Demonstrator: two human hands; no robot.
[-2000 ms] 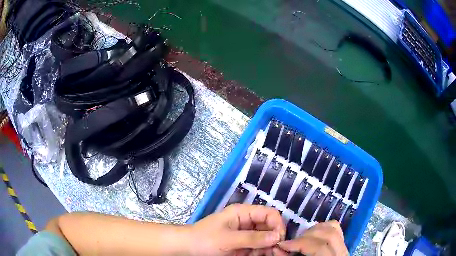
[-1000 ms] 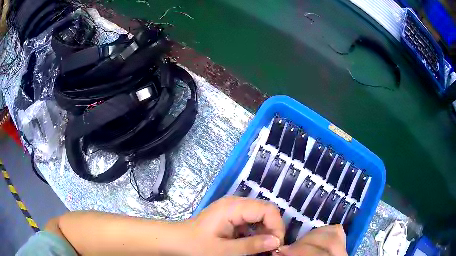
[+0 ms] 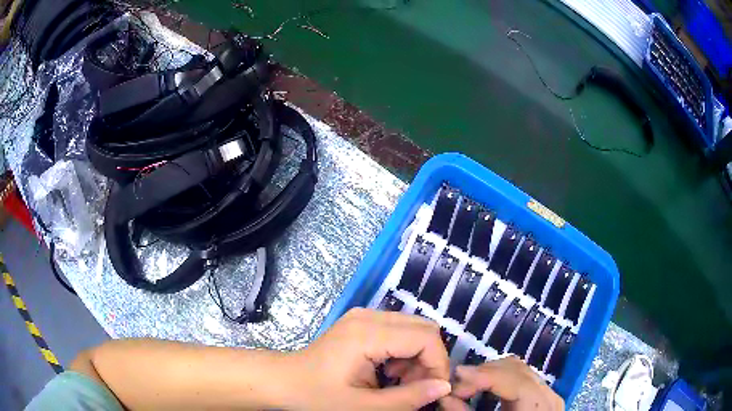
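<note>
My left hand (image 3: 373,361), bare, is over the near side of the blue tray (image 3: 590,249), its fingers curled around small dark parts that show between fingers and palm. My right hand (image 3: 506,384), bare, is beside it at the bottom edge, partly cut off. The fingertips of both hands meet; whether the right hand pinches a tiny part there cannot be told. Black curved slider parts (image 3: 487,311) lie in slanted rows in the tray, with white dividers between rows. The hands hide the tray's near part.
Black headbands (image 3: 213,193) are piled at left on silvery sheeting (image 3: 345,209), with a clear plastic bag (image 3: 68,201) beside them. A green belt (image 3: 449,88) carries a loose headband (image 3: 622,96). A white bundle (image 3: 630,385) and a small blue box (image 3: 678,397) are at the lower right.
The loose headband on the belt has shifted right. My right hand's fingers have opened slightly and lifted, while the fingertips remain together with my left hand's. The tray appears slightly higher and further right than at first.
</note>
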